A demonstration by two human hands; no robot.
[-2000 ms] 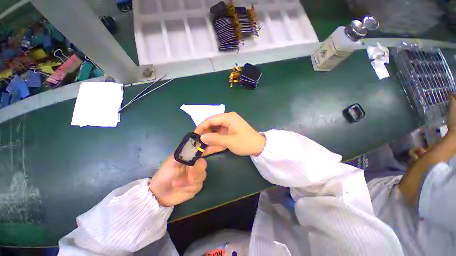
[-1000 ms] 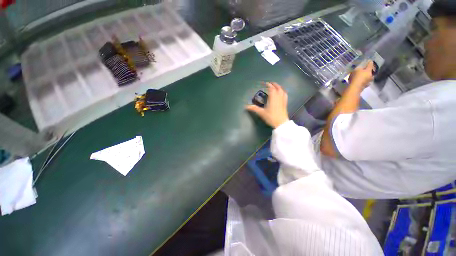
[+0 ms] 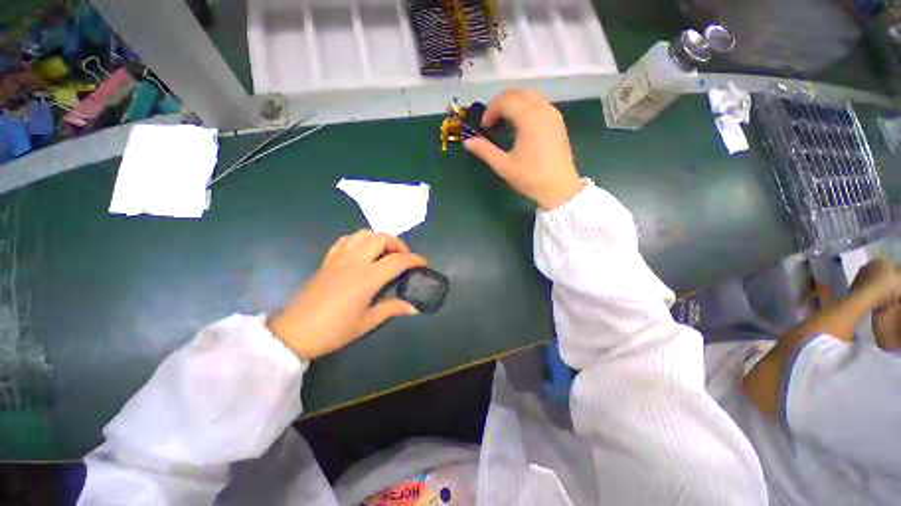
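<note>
My left hand [image 3: 348,289] grips the left side of a black rounded-square watch case [image 3: 425,289] with a greyish centre, at the bench mat near the front edge. Its left part is hidden by my fingers. My right hand [image 3: 533,150] has its thumb and fingers around the small stack of display modules [image 3: 482,120] below the tray. Their orange-gold flex tails [image 3: 452,128] stick out to the left. How many modules it grips cannot be told. A loose white wipe [image 3: 393,205] lies between the hands.
A wipe stack [image 3: 165,170] and tweezers [image 3: 259,154] are at left, binder clips [image 3: 99,97] at upper left. A white tray [image 3: 341,44] with more displays is behind. A dispenser bottle [image 3: 647,87], crumpled wipe [image 3: 731,117], clear trays [image 3: 830,163] and a neighbour's arm [image 3: 805,336] are at right.
The watch case that lay on the bench at right is gone from there. My right hand has moved from it to the display stack. My left hand is back in view, gripping a case.
</note>
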